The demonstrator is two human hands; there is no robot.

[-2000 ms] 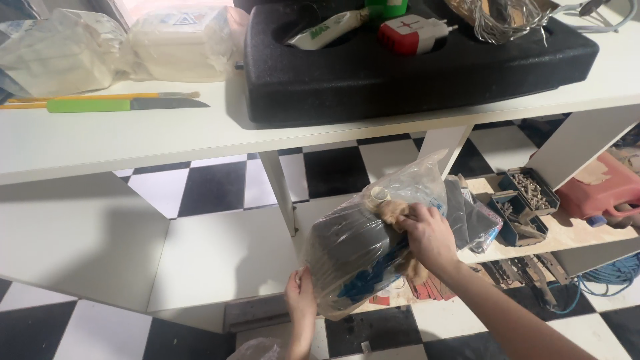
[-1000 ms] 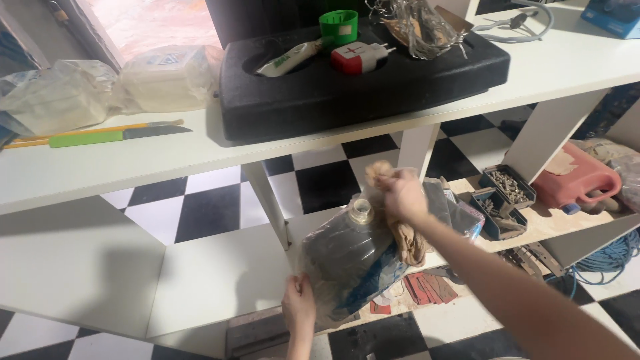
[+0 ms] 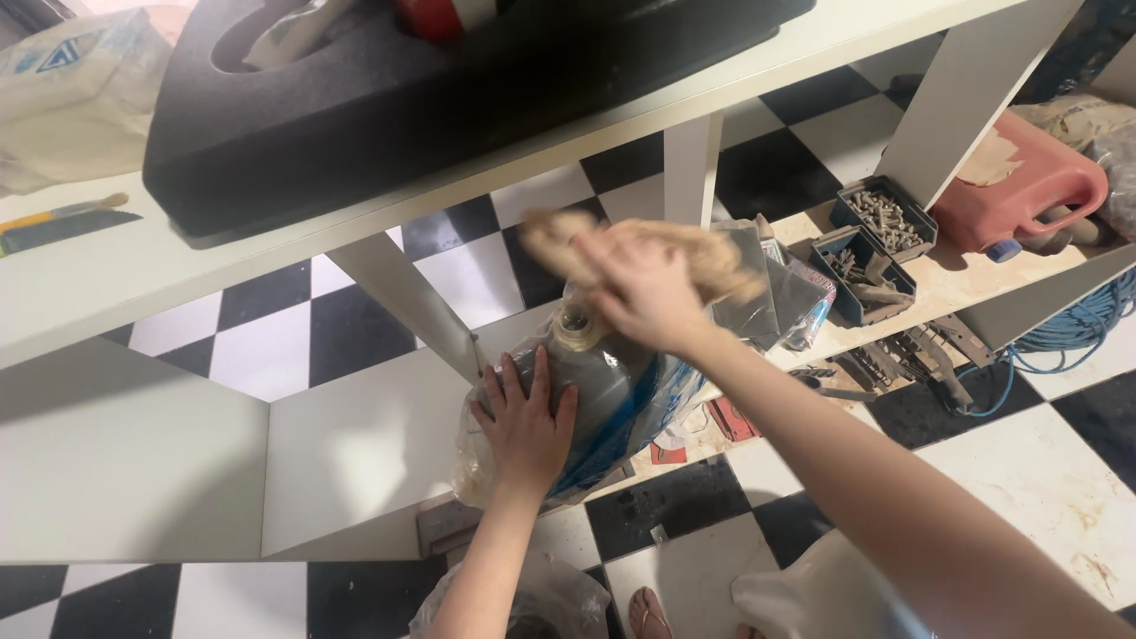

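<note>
A clear plastic-wrapped container (image 3: 599,404) with a round open neck (image 3: 575,321) and blue markings lies on the lower shelf near the middle of the view. My left hand (image 3: 530,417) rests on its near left side, fingers spread and flat on the plastic. Over the neck's right side, my right hand (image 3: 641,288) holds a crumpled tan cloth (image 3: 701,253), blurred by motion. What lies under the cloth is hidden. Dark flat packs in clear plastic (image 3: 772,297) lie just to the right of the container.
A black moulded case (image 3: 399,133) sits on the white upper shelf (image 3: 80,293), beside a paintbrush and plastic-wrapped blocks. To the right are bins of screws (image 3: 886,217) and metal parts (image 3: 865,275), a red jug (image 3: 1021,191) and blue cord (image 3: 1083,319). White upright panels stand between the shelves.
My left hand has moved from the container's lower left edge onto its upper face. The tan cloth in my right hand is now spread out above the container. The view has shifted closer.
</note>
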